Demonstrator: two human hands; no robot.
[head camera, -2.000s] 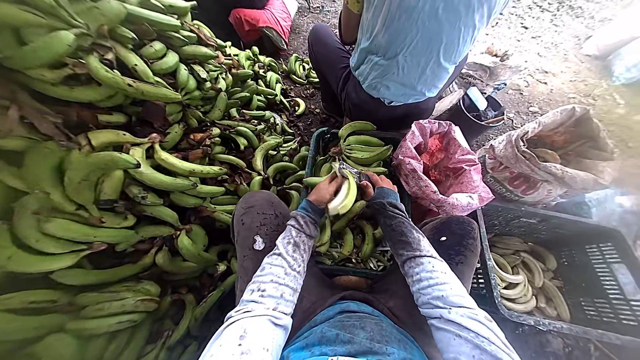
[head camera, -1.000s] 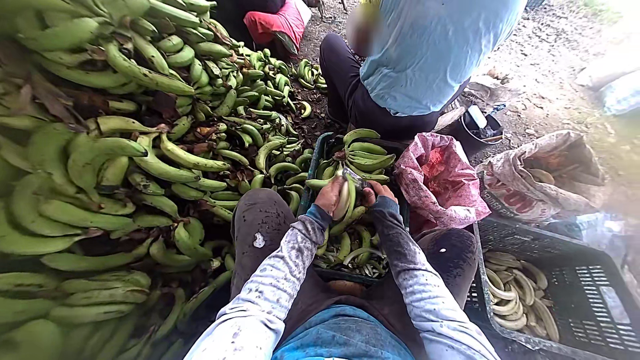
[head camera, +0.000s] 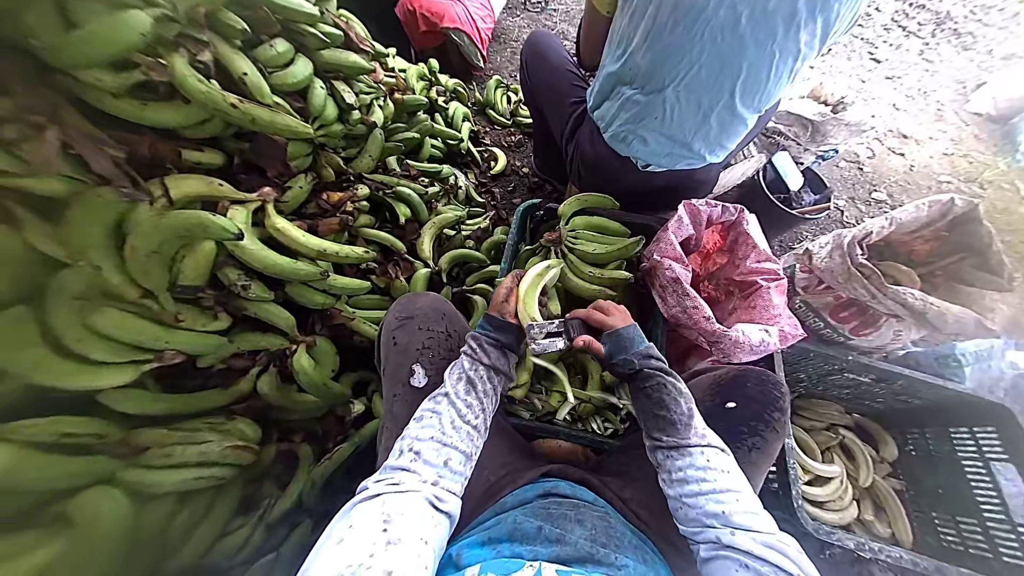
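My left hand (head camera: 507, 298) grips a partly peeled green plantain (head camera: 538, 290), which stands nearly upright above the crate between my knees. My right hand (head camera: 598, 323) is closed on the dark handle of a peeler (head camera: 547, 336), its flat metal head lying across the lower part of the plantain. A strip of peel (head camera: 558, 379) hangs just below the peeler. Under my hands, the dark plastic crate (head camera: 522, 232) holds peel scraps, and a bunch of green plantains (head camera: 598, 246) rests at its far side.
A large heap of green plantains (head camera: 304, 240) fills the left. Ahead sits a person (head camera: 704, 88) with their back to me. To the right are a pink woven sack (head camera: 720, 280), a white sack (head camera: 896, 280), a bucket (head camera: 792, 192) and a crate (head camera: 960, 448) of peeled plantains.
The plantain between my hands has shifted to a more upright pose than two seconds ago. My right hand has moved, and the peeler now lies flat across it.
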